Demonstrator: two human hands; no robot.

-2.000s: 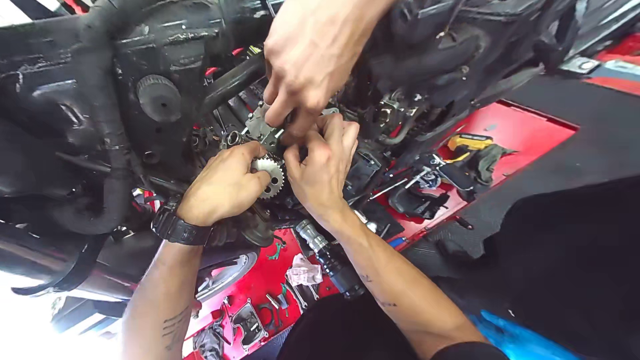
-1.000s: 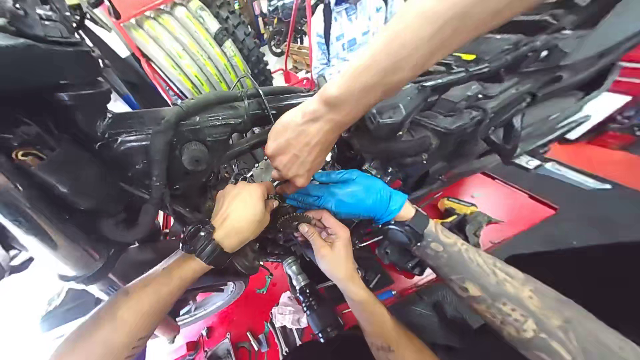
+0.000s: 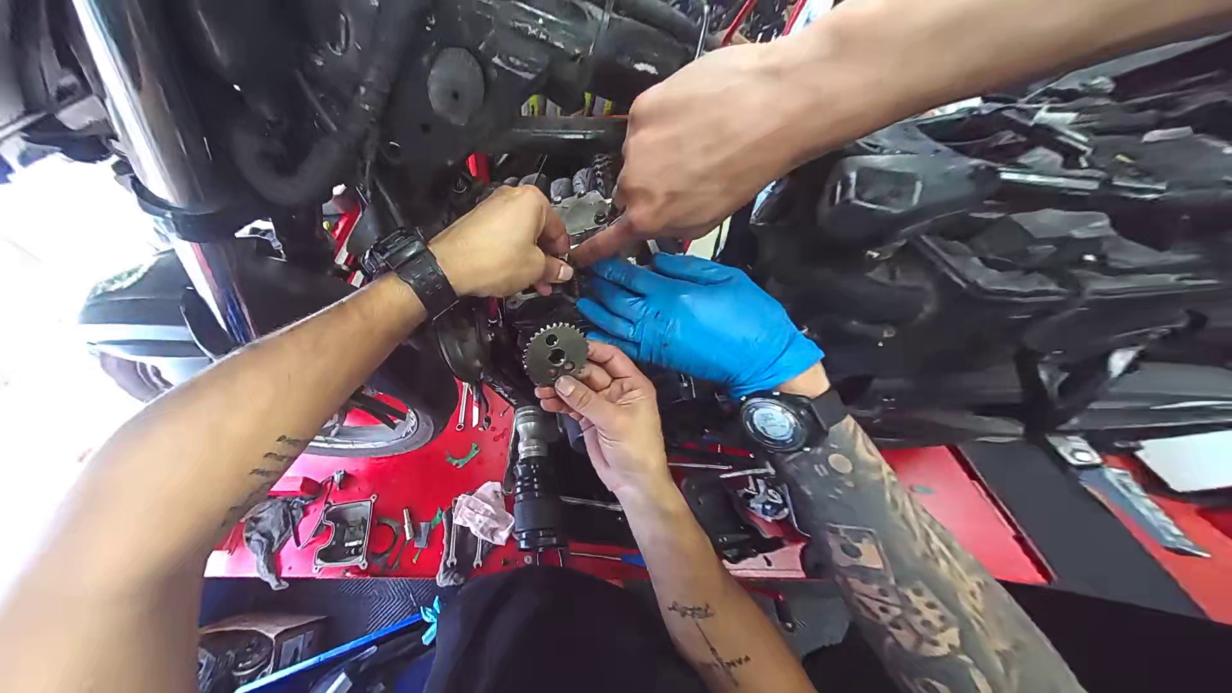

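My right hand pinches a toothed metal gear wheel with holes in its face, just below the engine. Up and to the left, my left hand, with a black watch at the wrist, reaches into the engine of a motorcycle; its thumb and fingers are close together, but whatever lies between them is too small to tell. Touching the same spot is the pointing finger of another person's bare hand. A blue-gloved hand of a person rests on the engine, right above the gear wheel.
Below the engine, a red platform carries wrenches, a pink rag, a metal cover and a grey cloth. A dark cylindrical part hangs near my body. A chrome fork tube and a wheel are at the left.
The gear wheel was by my left hand two seconds ago; now my right hand holds it, lower down and away from the engine. The blue-gloved hand has come in from the right.
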